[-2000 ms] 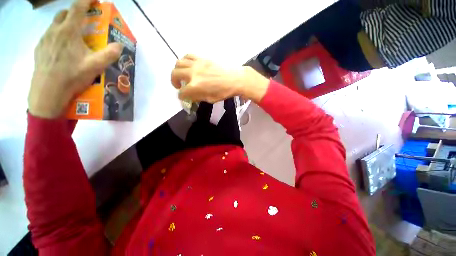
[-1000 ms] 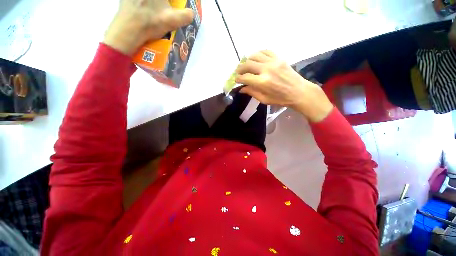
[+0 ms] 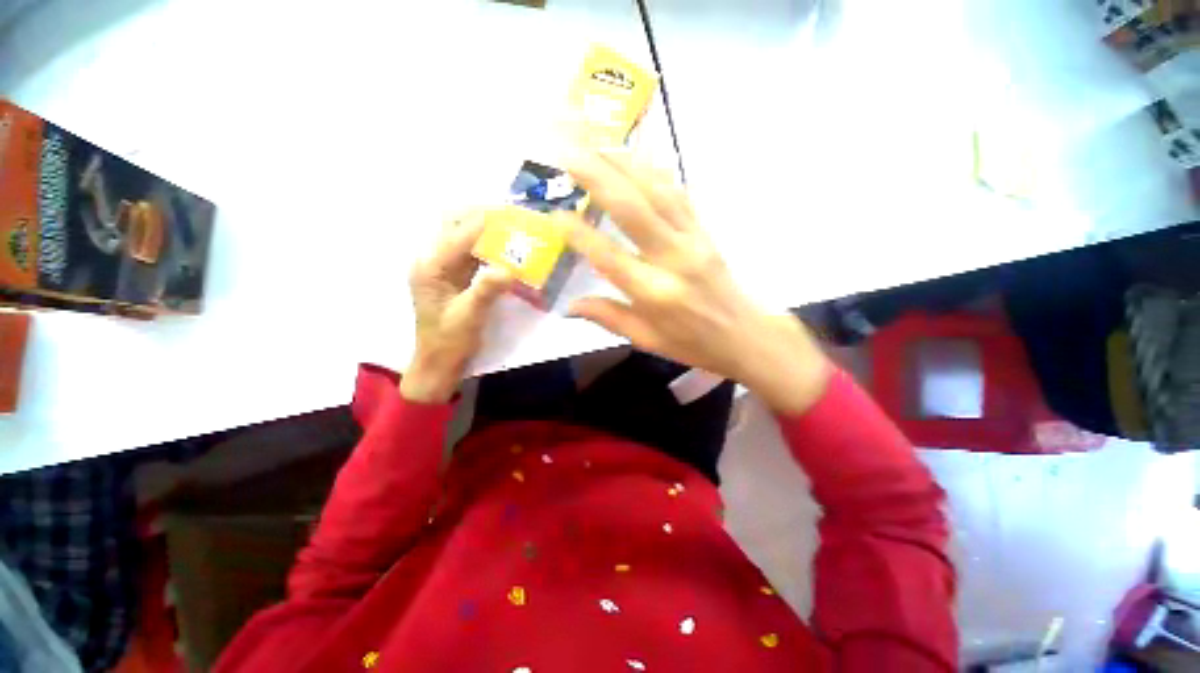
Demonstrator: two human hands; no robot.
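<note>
An orange-yellow and black retail box point(image 3: 526, 245) lies on the white table near its front edge, its narrow yellow side facing up with a small square code at the near end. My left hand point(image 3: 450, 305) grips its near left corner. My right hand point(image 3: 665, 270) is over its right side, fingers spread and partly hiding its middle. Whether the right fingertips touch the box or hold something small is unclear.
A large orange and black retail box point(image 3: 112, 224) lies at the left. The white table point(image 3: 329, 105) has a dark seam. A pale yellow piece point(image 3: 1003, 164) lies right. A red stool point(image 3: 932, 381) and a person's striped clothing point(image 3: 1165, 362) are beyond the edge.
The box is now nearer the middle, with the left hand at its near corner. The right hand has moved from the table edge to the box, fingers now spread. The view has shifted.
</note>
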